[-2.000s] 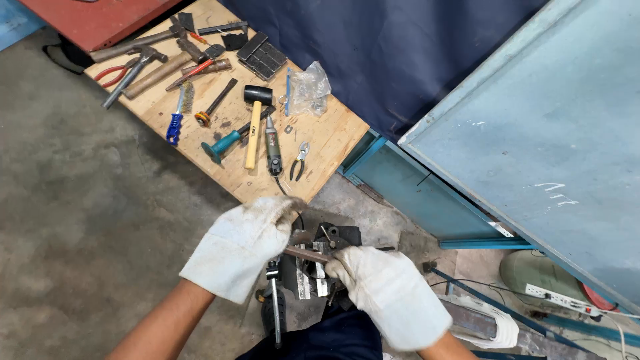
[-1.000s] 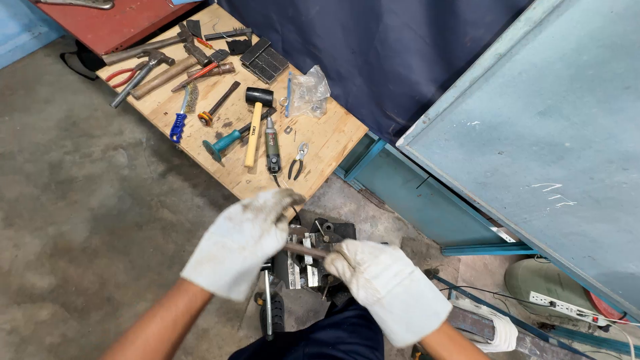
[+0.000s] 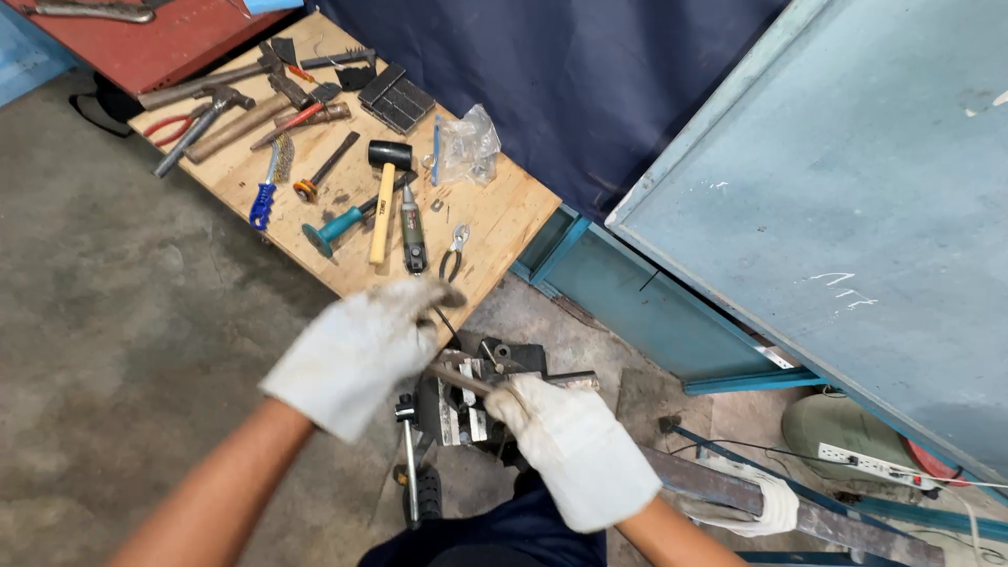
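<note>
White work gloves cover both hands. My right hand (image 3: pixel 567 445) grips one end of a narrow metal bar (image 3: pixel 461 379), which lies slantwise above a bench vise (image 3: pixel 465 413). My left hand (image 3: pixel 366 342) is over the bar's other end, near the corner of the wooden table; its thumb and fingers are apart, and whether it touches the bar is hidden. Beyond it on the table lie slip-joint pliers (image 3: pixel 454 252), a rotary tool (image 3: pixel 413 232), a rubber mallet (image 3: pixel 383 201) and a chisel with a teal hand guard (image 3: pixel 339 228).
The wooden table (image 3: pixel 504 236) also bears a blue-handled wire brush (image 3: pixel 264 201), several hammers and a plastic bag (image 3: pixel 470 146). At the right stand a pale blue metal panel (image 3: pixel 835 205), a power strip (image 3: pixel 874 466) and a rag-wrapped metal beam (image 3: pixel 850 524). A red table (image 3: pixel 165 47) is at top left.
My left hand's fingers have opened and spread over the bar's end. My right hand has kept its grip on the bar.
</note>
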